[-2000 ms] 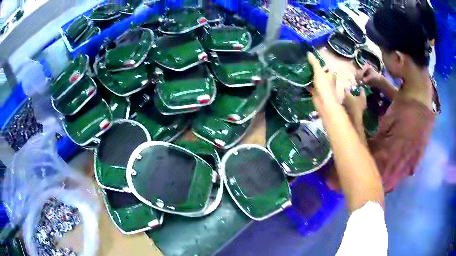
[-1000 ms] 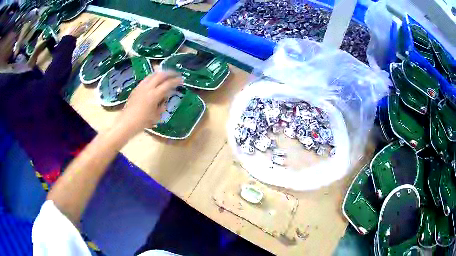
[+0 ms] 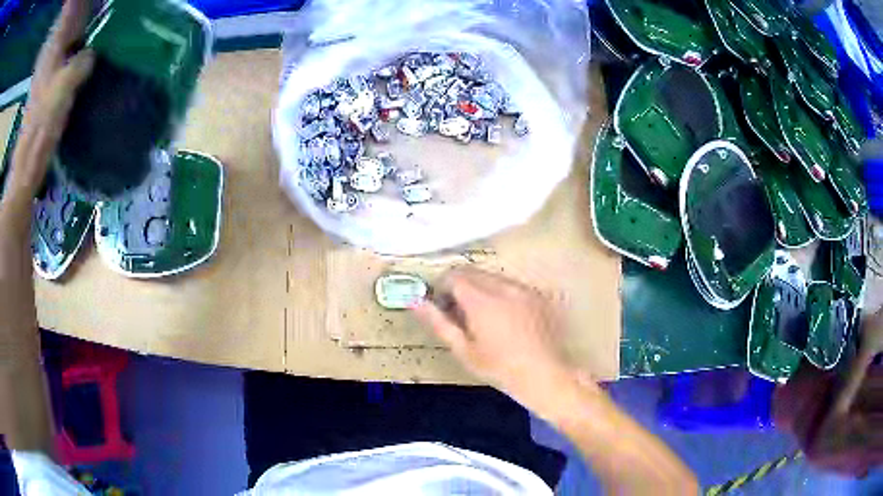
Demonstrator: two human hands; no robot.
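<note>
My left hand (image 3: 60, 102), at the upper left, grips a green housing (image 3: 160, 41) by its side and holds it above the bench. The housing's dark part is blurred. My right hand (image 3: 499, 325) is low in the middle, palm down. Its thumb and fingertip area meets the right edge of a small pale green-white dish (image 3: 400, 290) on a stained cardboard pad (image 3: 368, 329). I cannot tell whether the fingers hold anything. Behind it, small silver fittings (image 3: 368, 174), some with red spots, lie loose inside a rolled-down clear plastic bag (image 3: 426, 237).
Two housings with dark insets (image 3: 198, 213) lie at the left on the cardboard mat (image 3: 257, 291). A large pile of green housings (image 3: 668, 116) covers the right side. A red stool (image 3: 102, 407) and a blue stool (image 3: 712, 402) stand below the bench edge. Part of a person (image 3: 842, 417) shows lower right.
The view has swung from the right-hand pile to the left, then back to the middle. My left hand, earlier over a housing on the mat, now holds one raised. My right hand is at the dish.
</note>
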